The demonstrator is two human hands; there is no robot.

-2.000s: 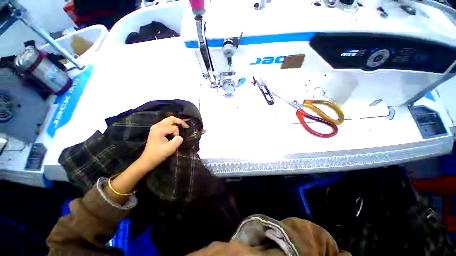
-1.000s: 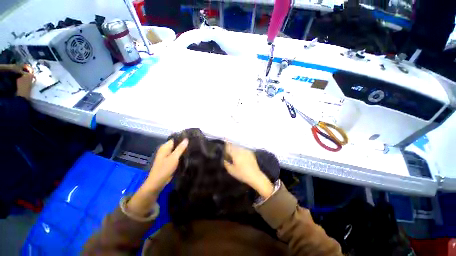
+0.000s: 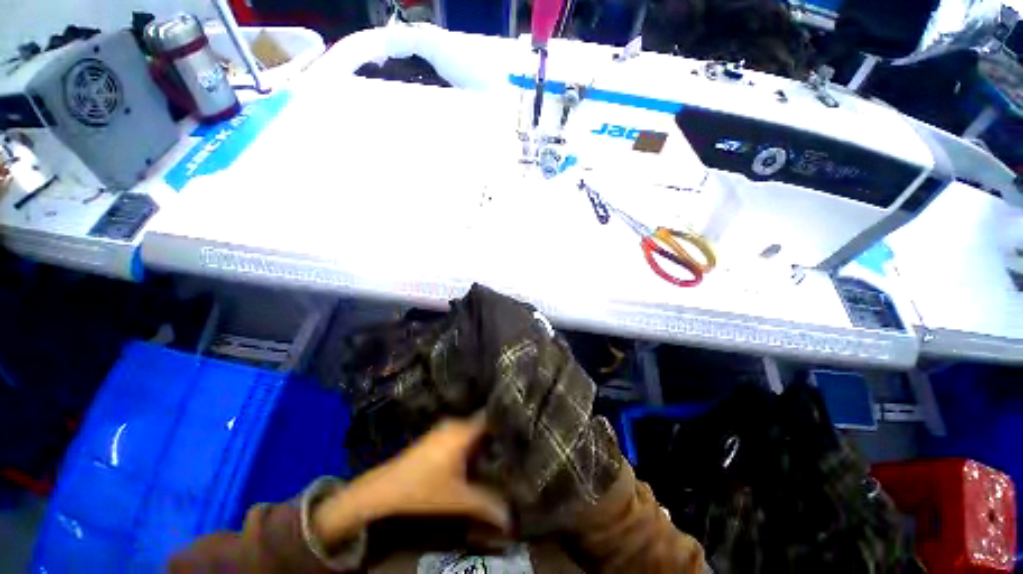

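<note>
The dark plaid garment (image 3: pixel 538 392) is bunched in front of me at the table's front edge, its top end just over the edge. My left hand (image 3: pixel 421 482) is on its lower part, blurred, with the fingers curled into the cloth. My right hand is hidden behind the cloth; only the brown right sleeve (image 3: pixel 634 527) shows. The sewing machine (image 3: pixel 785 157) stands behind, with its needle area (image 3: pixel 547 151) bare of cloth.
Scissors (image 3: pixel 676 256) and small dark snips (image 3: pixel 595 203) lie right of the needle. A pink cone (image 3: pixel 547 20) is above it. A blue bin (image 3: pixel 168 448) is at lower left, a dark garment pile (image 3: pixel 774 482) and red stool (image 3: pixel 954 510) at lower right. A flask (image 3: pixel 193 67) stands at upper left.
The garment has left the tabletop and come to my lap, then been turned so its plaid side shows. My left hand has moved lower; my right hand has gone behind the cloth.
</note>
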